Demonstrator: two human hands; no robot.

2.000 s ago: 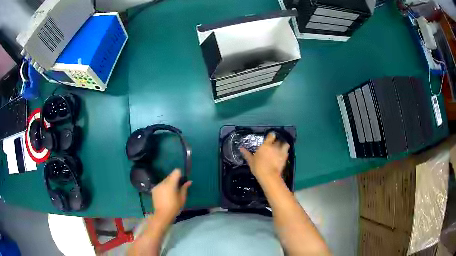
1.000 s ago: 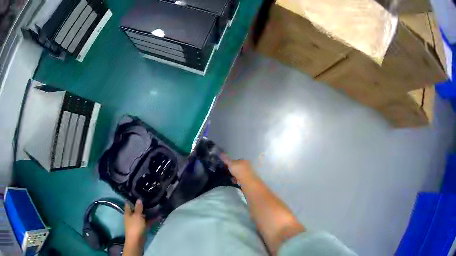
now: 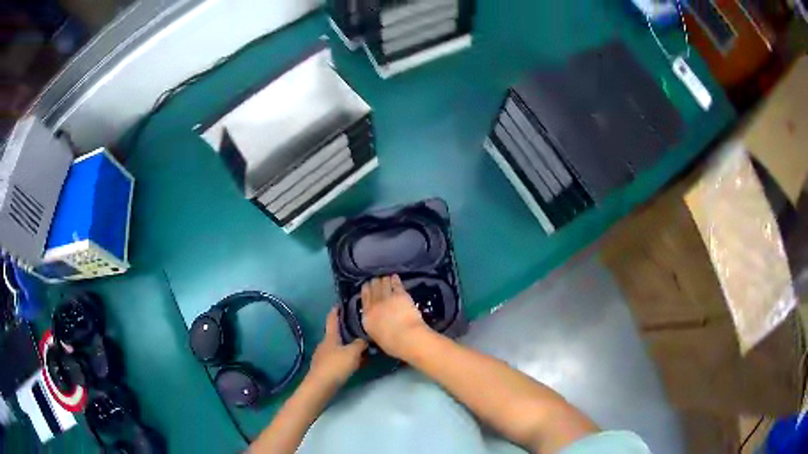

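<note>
A black blister tray (image 3: 447, 222) lies on the green bench in front of me. An open black carry case (image 3: 390, 246) sits in it, its far hollow bare and its near hollow showing glossy black parts. My right hand (image 3: 390, 310) lies over the left part of the near hollow, fingers pointing away from me and covering what is under them. My left hand (image 3: 337, 350) is at the tray's near left edge, thumb along the side; its fingertips are partly hidden. Black over-ear headphones (image 3: 288, 324) lie as a loop to the left of the tray.
An open box sleeve (image 3: 301, 142) stands beyond the tray, more boxes (image 3: 421, 31) at the back, and a row of dark retail boxes (image 3: 602, 124) at right. The blue instrument (image 3: 93, 208), more headphones (image 3: 80, 324) and a ringed mat (image 3: 53, 368) are left. Cartons (image 3: 673, 293) stand right.
The view has swung back from the floor at right to the bench. My right hand has moved from beside the bench edge into the case. My left hand has moved to the tray's near left edge.
</note>
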